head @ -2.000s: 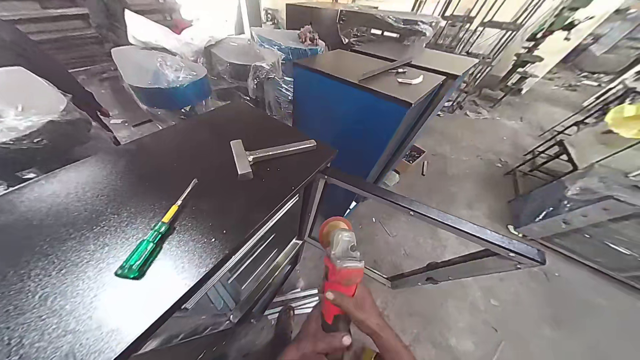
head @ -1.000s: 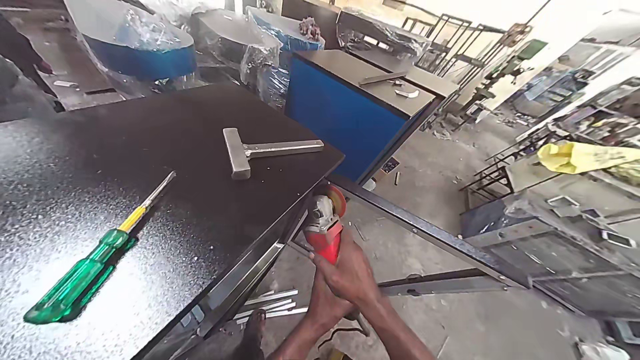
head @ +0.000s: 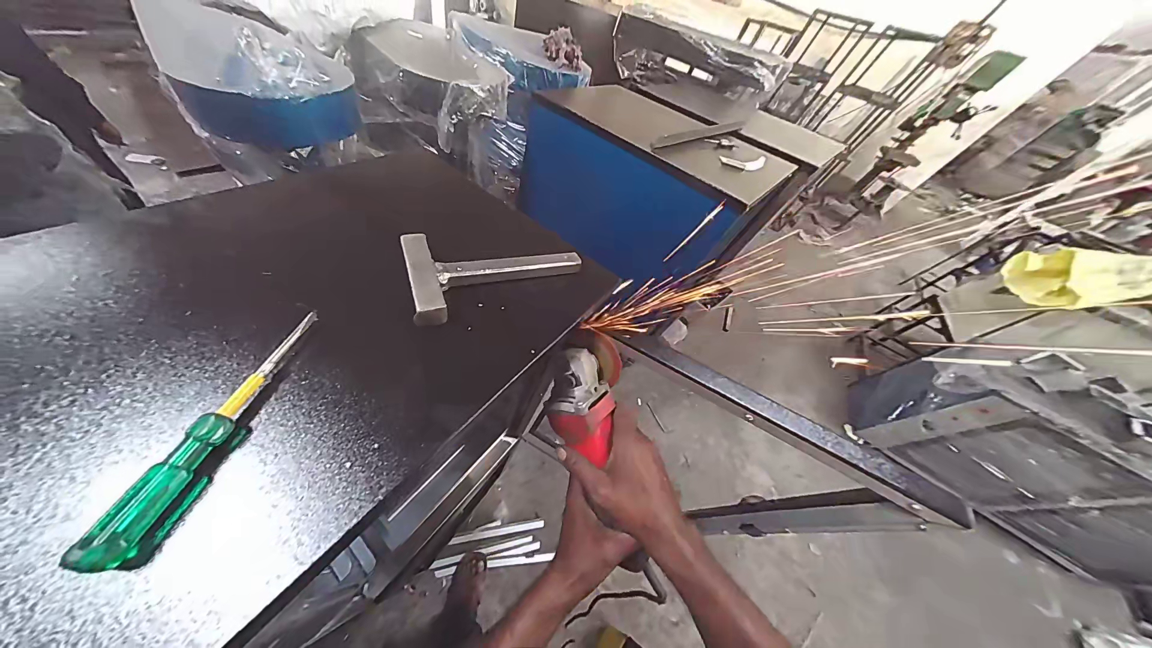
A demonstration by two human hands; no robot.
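Both my hands hold a red angle grinder [head: 585,409] below the near right corner of a speckled black tabletop [head: 324,225]. My left hand [head: 589,544] wraps the rear of its body; my right hand [head: 630,477] grips nearer the head. The disc meets the metal at the corner where a dark metal frame [head: 774,405] joins, and orange sparks [head: 666,297] fly to the right. On the tabletop lie an all-metal hammer [head: 427,279] and a screwdriver [head: 171,477] with a green handle. The exact contact point is partly hidden by the grinder head.
A blue-sided cabinet [head: 612,189] stands beyond the corner. Plastic-wrapped blue furniture [head: 270,108] is at the back left, near another person's hand [head: 110,133]. Metal strips [head: 504,544] and a cable [head: 621,594] lie below. A yellow sheet [head: 1071,277] rests at right.
The grinder has moved up to the tabletop's corner, with my hands on it. Sparks now stream from its disc, absent in both earlier frames. The view has moved closer to the tabletop.
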